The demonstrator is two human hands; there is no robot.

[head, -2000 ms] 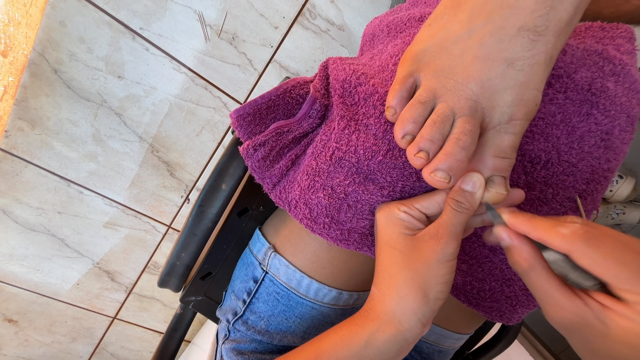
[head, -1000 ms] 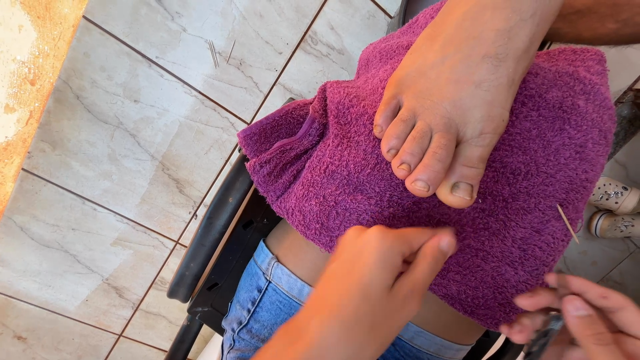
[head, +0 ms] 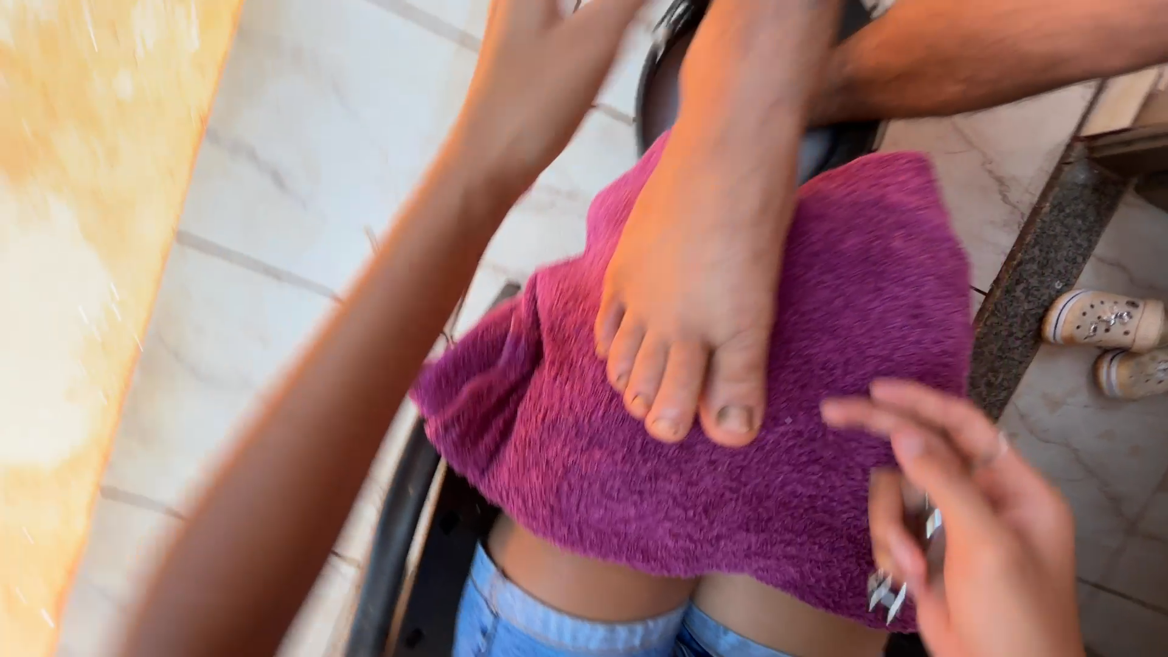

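Another person's bare foot [head: 693,274] rests on a purple terry towel [head: 639,511] spread over my lap. My left arm reaches out past the foot toward the top of the view; my left hand [head: 557,55] is blurred and its fingers are cut off by the top edge, so what it touches is hidden. At the towel's right edge, my right hand [head: 958,502] is closed around a small metal tool [head: 890,598] with bright pointed tips, probably nippers, while its index and middle fingers extend toward the big toe without touching it.
A black chair frame [head: 397,547] stands at lower left beside my denim shorts [head: 575,620]. The person's other leg [head: 995,55] crosses the upper right. Beige clogs [head: 1104,319] are on the tiled floor [head: 265,192] at right, past a dark stone edge [head: 1040,274].
My left hand has left the toes and swung up past the foot. My right hand has moved off the big toe to the right. The thin stick earlier on the towel no longer shows. The view has shifted.
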